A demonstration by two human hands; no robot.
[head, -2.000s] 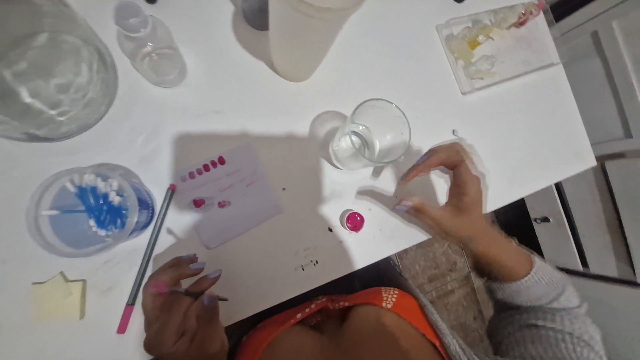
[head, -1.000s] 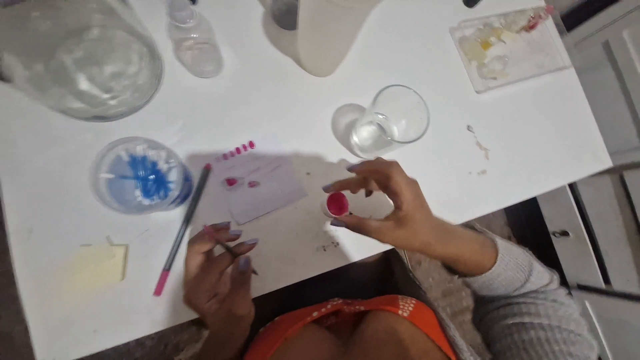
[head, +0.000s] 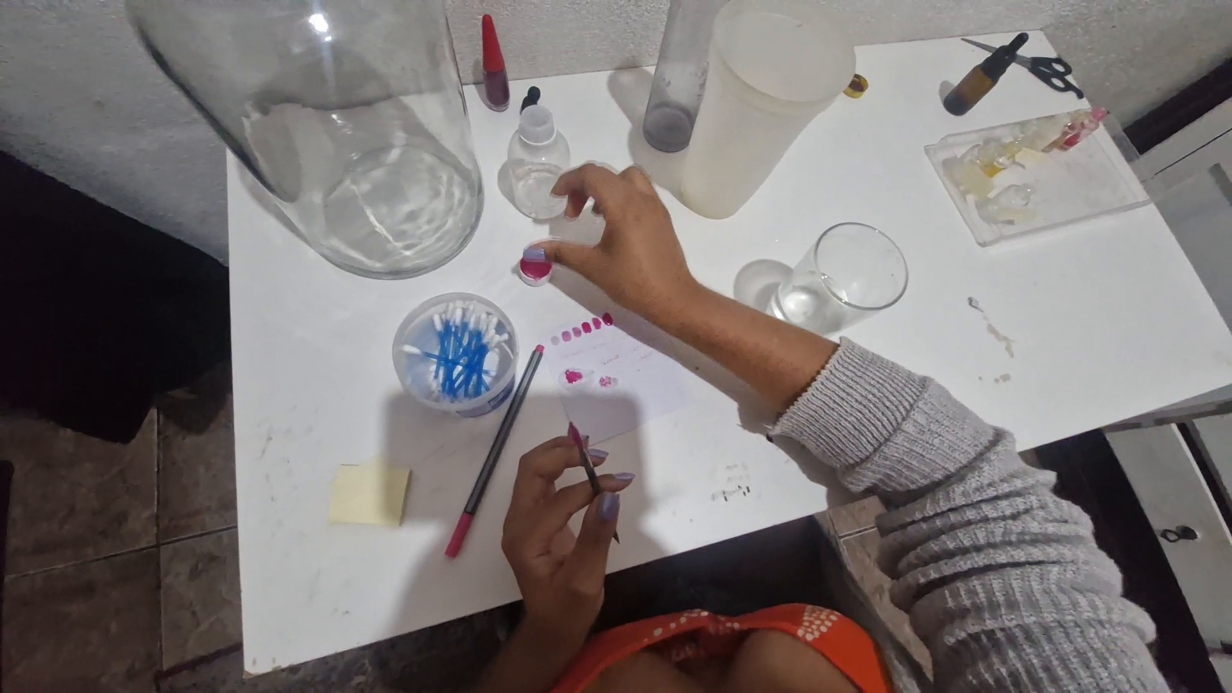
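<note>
My left hand [head: 558, 525] holds a thin brush [head: 585, 462] with a pink tip, just below a white paper [head: 621, 414] bearing pink swatches and writing. My right hand [head: 626, 231] reaches across the table, fingers apart, its thumb at the small cap of pink paint [head: 535, 268]; whether it still touches the cap I cannot tell. Behind the fingers stands a small clear plastic bottle [head: 537, 178]. A grey pen with pink ends [head: 496, 448] lies between the paper and a round tub of blue cotton swabs [head: 462, 361].
A large glass jar [head: 385, 212] stands at the back left. Behind my right arm are a tall translucent container [head: 760, 115] and a drinking glass [head: 847, 274] with clear liquid. Farther right lie a clear tray [head: 1068, 197], a dropper bottle [head: 982, 79] and scissors [head: 1049, 72]. Yellow sticky notes [head: 370, 495] lie front left.
My right hand has carried the pink paint cap from the front of the table to beside the small plastic bottle. My left hand still holds the brush. The view has shifted.
</note>
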